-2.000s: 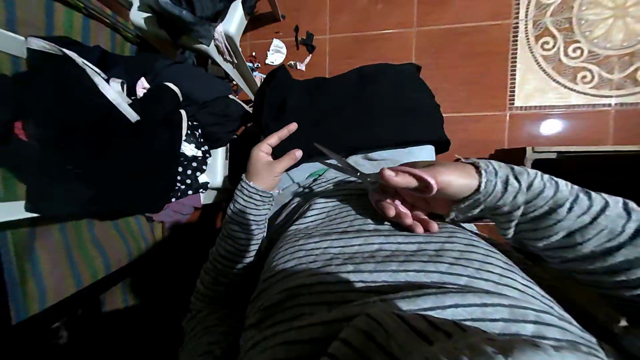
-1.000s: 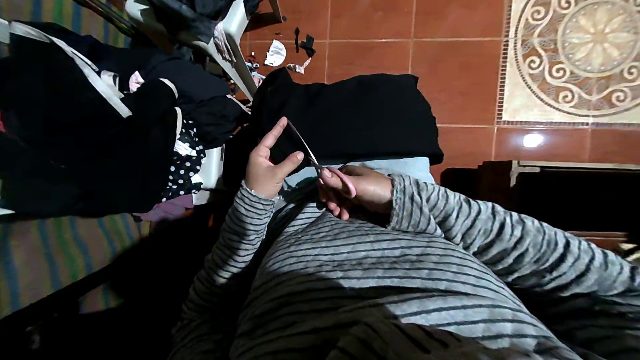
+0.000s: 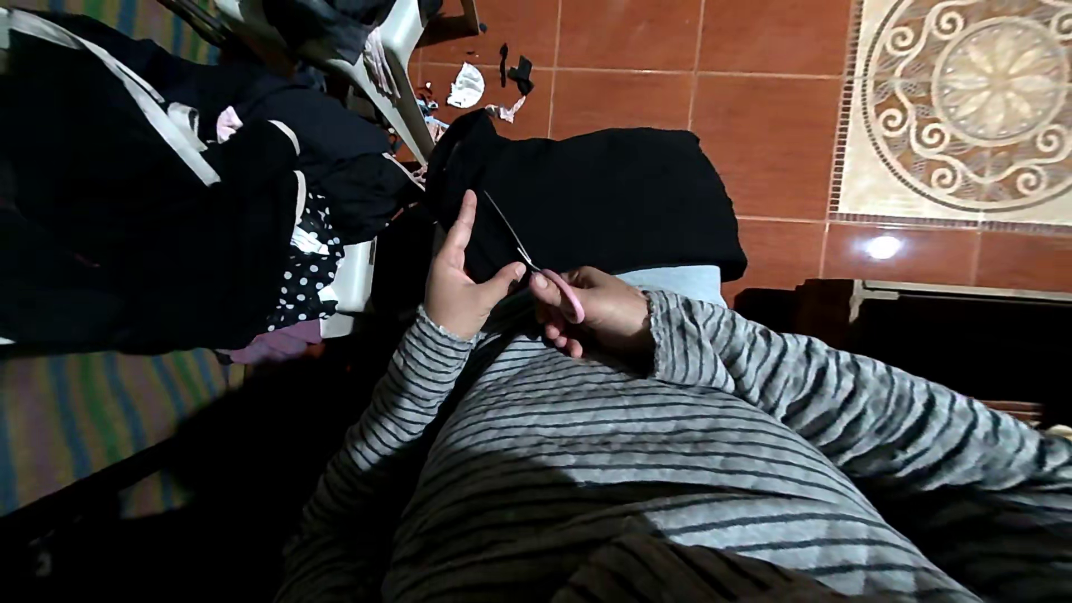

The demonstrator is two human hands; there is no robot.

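My right hand (image 3: 590, 310) holds a pair of scissors (image 3: 563, 293) by its pink handle, with the thin blades pointing up and to the left. Just left of it, my left hand (image 3: 469, 280) is raised with index finger and thumb spread, and I see nothing held in it. The thumb tip is close to the scissors' pivot; whether they touch I cannot tell. Beneath and beyond both hands, black cloth (image 3: 603, 197) lies over my lap, with a light blue fabric edge (image 3: 678, 283) showing at its near side.
Dark garments with white trim (image 3: 75, 193) and a polka-dot cloth (image 3: 306, 272) are heaped at the left on a white plastic chair (image 3: 356, 280). Fabric scraps (image 3: 466, 86) lie on the tiled floor (image 3: 624, 100). A dark piece of furniture (image 3: 963, 352) stands at the right.
My right hand has moved left with the scissors, closer to my left hand. The blades now point more steeply upward than in the oldest frame. My left hand keeps its spread pose.
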